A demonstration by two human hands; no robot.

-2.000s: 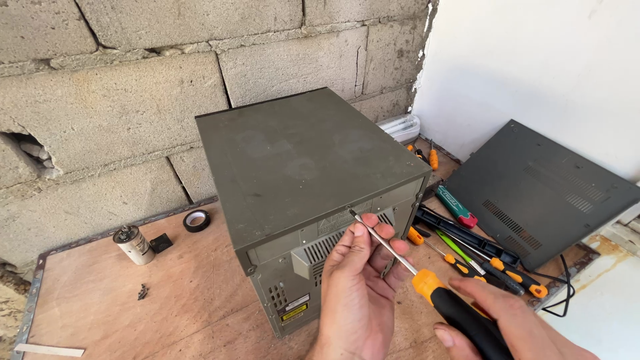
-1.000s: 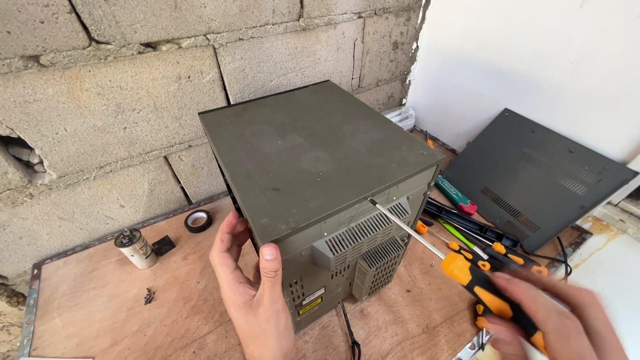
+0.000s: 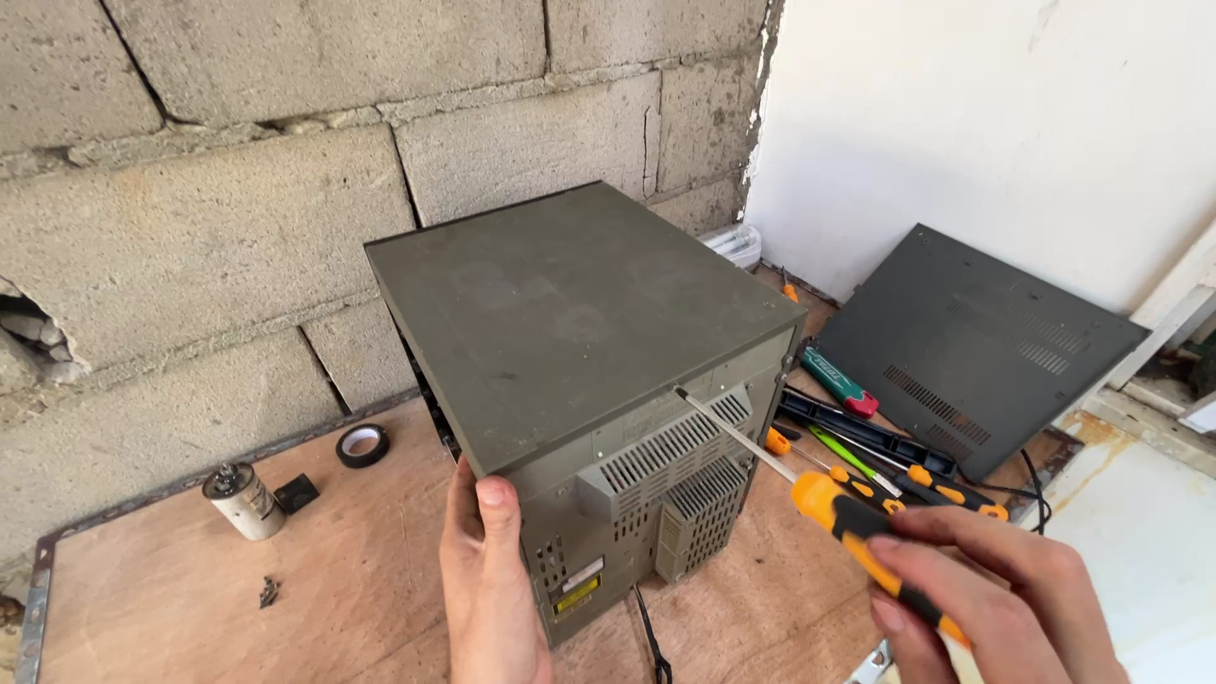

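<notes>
A dark olive metal equipment case stands on the wooden tabletop, its vented rear panel facing me. My left hand grips the case's lower-left corner edge, thumb on the rear panel and fingers around the side. My right hand holds an orange-and-black screwdriver by its handle. The screwdriver's shaft slants up to the left, and its tip meets the top rear edge of the case near the middle. The screw head there is too small to make out. A black cord comes out below the case.
A metal cylindrical capacitor, a roll of black tape and a small pile of screws lie left. At right are a dark vented metal panel, a green-and-red tool and several orange-black hand tools. A block wall stands behind.
My left hand has moved from beside the screwdriver's shaft to the left corner of the case. The case has turned somewhat, showing more of its rear panel. The screwdriver stays in my right hand.
</notes>
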